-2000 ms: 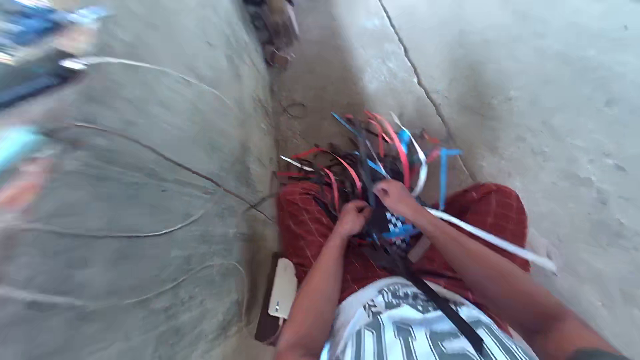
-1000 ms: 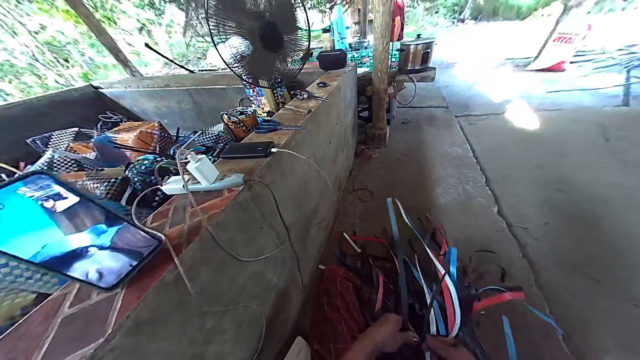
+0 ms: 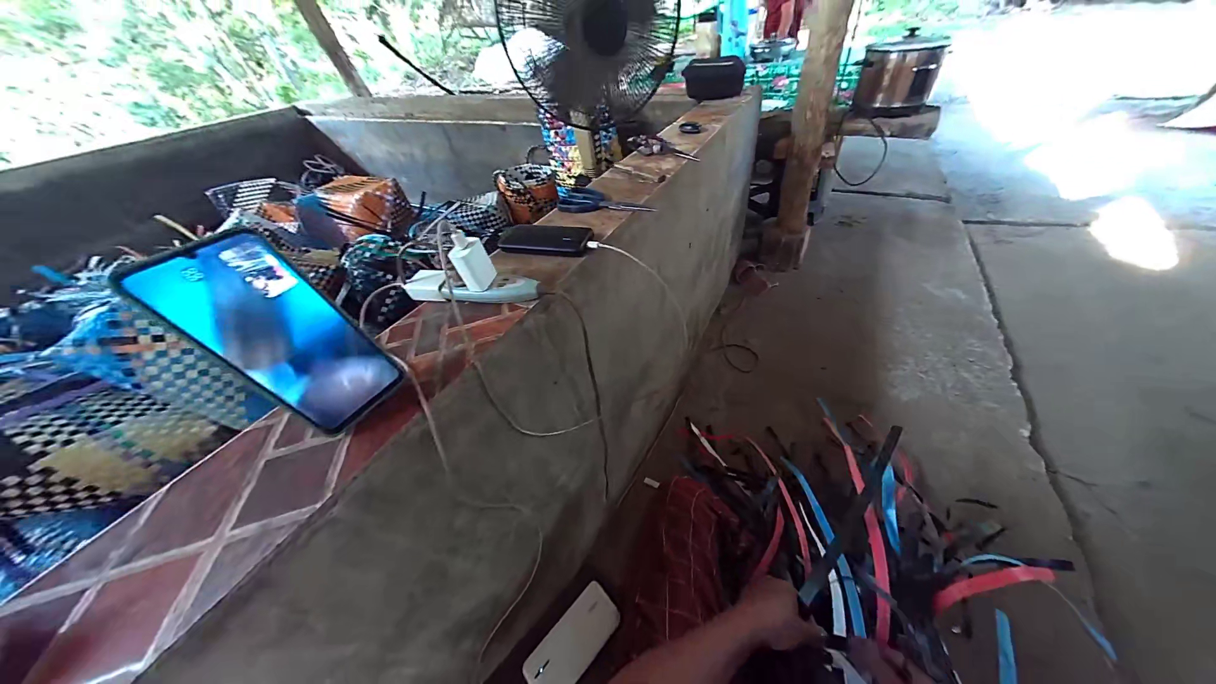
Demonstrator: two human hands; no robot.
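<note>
At the bottom right of the head view, a partly woven piece of black, red, blue and white plastic strips (image 3: 879, 532) lies at my lap, its loose ends fanning upward and outward. My left hand (image 3: 774, 613) is at the base of the strips, its fingers bent against them. Close beside it on the right, my right hand (image 3: 879, 660) is dark and partly cut off by the frame's lower edge, also among the strips. Dim light and the strips hide the fingertips of both hands. Red checked cloth (image 3: 689, 560) covers my leg.
A phone (image 3: 261, 328) leans on the tiled ledge (image 3: 123, 598), near a charger (image 3: 472, 263), power bank (image 3: 546, 239) and scissors (image 3: 598, 201). Woven baskets (image 3: 356, 209) lie behind. A fan (image 3: 603, 47), wooden post (image 3: 812, 123) and metal pot (image 3: 901, 76) stand farther off. A white device (image 3: 573, 635) lies low beside the wall.
The view has swung up and left since the oldest frame, bringing the ledge and phone in. Both hands stay at the strips, whose loose ends lie differently than a second ago.
</note>
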